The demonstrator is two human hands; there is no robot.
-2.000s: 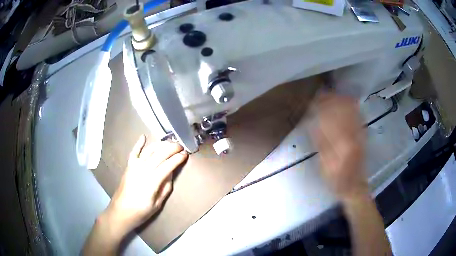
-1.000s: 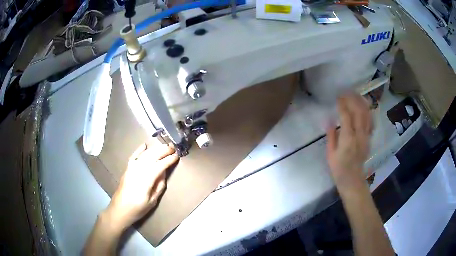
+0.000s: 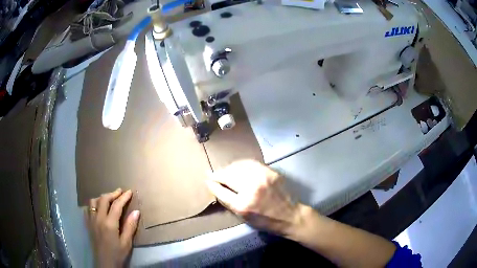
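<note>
A large brown garment panel (image 3: 110, 157) lies on the white machine bed under the head of the lockstitch sewing machine (image 3: 282, 57). A dark edge or seam line runs from the presser foot (image 3: 201, 133) toward the wearer, with an upper layer of cloth ending in a slanted edge near the front. My right hand (image 3: 256, 196) pinches the cloth at this line, just in front of the foot. My left hand (image 3: 112, 222) rests with its fingertips on the panel's front left part, holding nothing. The needle is too small to make out.
The glowing machine lamp (image 3: 120, 86) hangs left of the head. A tension dial (image 3: 220, 66) sits on the head. The accessory tray (image 3: 429, 115) is at the bed's right end. Tied bundles (image 3: 97, 29) lie behind, and clear plastic wrap (image 3: 46, 152) edges the table's left side.
The panel has been turned and shifted left. My right hand has come from the machine's right side to the cloth before the foot. My left hand has moved from the foot to the front left.
</note>
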